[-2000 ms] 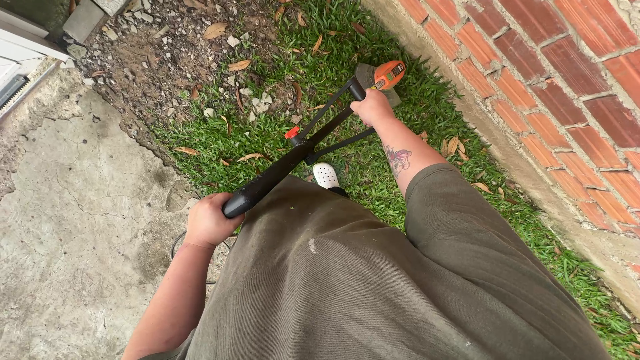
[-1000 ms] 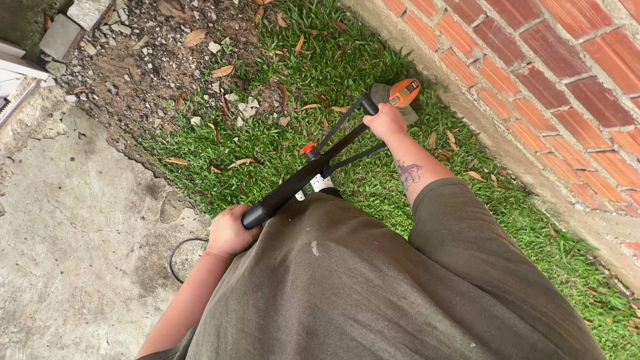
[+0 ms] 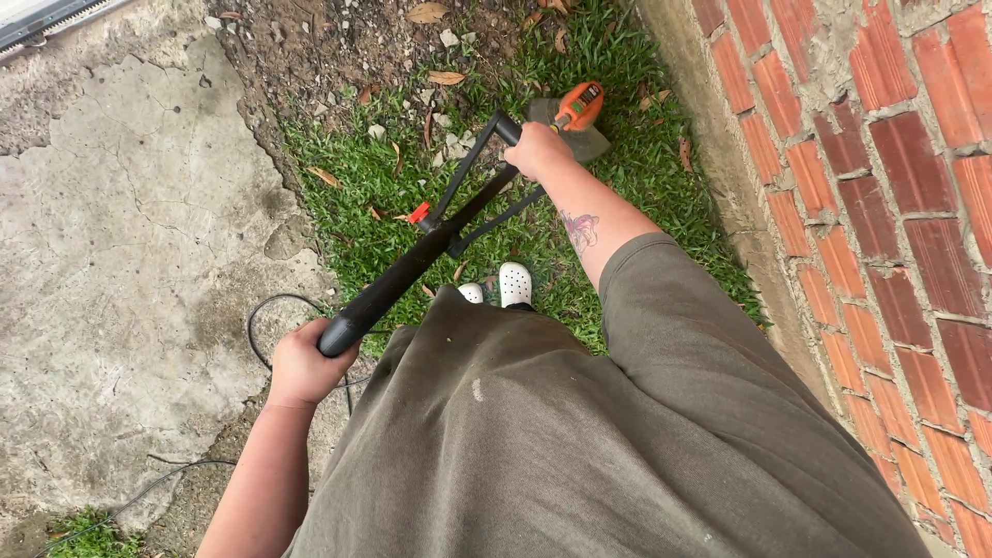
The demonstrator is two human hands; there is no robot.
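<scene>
A string trimmer (image 3: 415,267) with a black shaft runs diagonally in front of my body. My left hand (image 3: 310,363) is closed around its rear end, low and left. Farther up, my right hand (image 3: 540,152) grips the black front handle (image 3: 508,129). Beyond that hand, the orange trimmer head (image 3: 580,105) and its grey guard (image 3: 587,144) are over the grass near the wall. A red knob (image 3: 419,212) sticks out at mid-shaft. The cutting line cannot be seen.
Grass (image 3: 643,186) borders a brick wall (image 3: 876,194) on the right. Cracked concrete (image 3: 147,232) lies left, with a black cable (image 3: 252,333) on it. Stones and dry leaves (image 3: 446,77) dot the soil ahead. White perforated clogs (image 3: 515,284) are on my feet.
Both hands have kept hold of the trimmer. The view has shifted, and both white clogs now show below the shaft, with more of the cable in sight.
</scene>
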